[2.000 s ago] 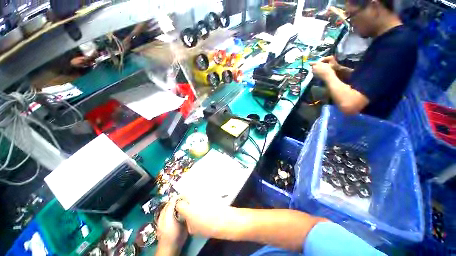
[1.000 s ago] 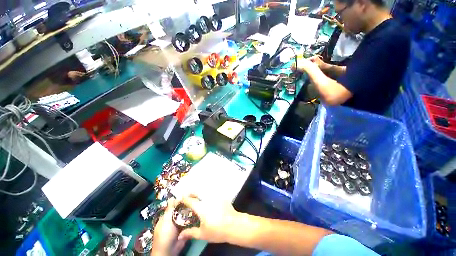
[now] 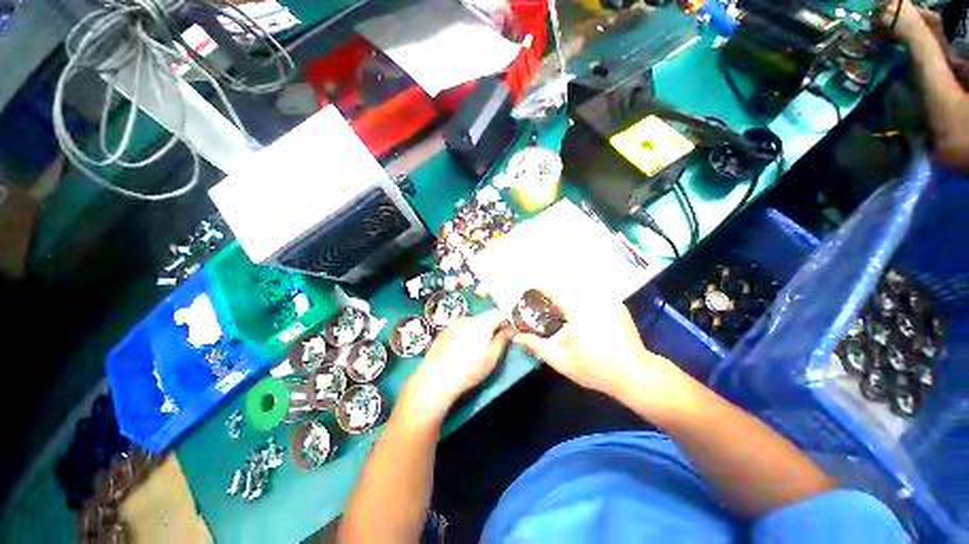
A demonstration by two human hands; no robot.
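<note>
A round dark brown housing (image 3: 538, 313) with pale parts inside is held up at the front edge of the white sheet (image 3: 563, 255). My right hand (image 3: 595, 338) grips it from the right and below. My left hand (image 3: 468, 356) is at its left side, fingertips close to it; whether they touch it or hold a small part cannot be told. Several like housings (image 3: 367, 359) stand open side up on the green bench, left of my hands. Small mixed components (image 3: 473, 232) lie heaped behind the sheet.
Joined blue (image 3: 175, 356) and green (image 3: 260, 292) bins, a green roll (image 3: 267, 402) and loose metal parts (image 3: 255, 471) are at left. A white box with grille (image 3: 319, 197), a tub (image 3: 534, 179) and a black station (image 3: 616, 143) stand behind. Blue crates (image 3: 839, 329) and another person's arm (image 3: 930, 80) are right.
The view has turned down and left, bringing bins, roll and more housings into sight. My hands still hold a housing together, now at the sheet's front edge, with its open side visible.
</note>
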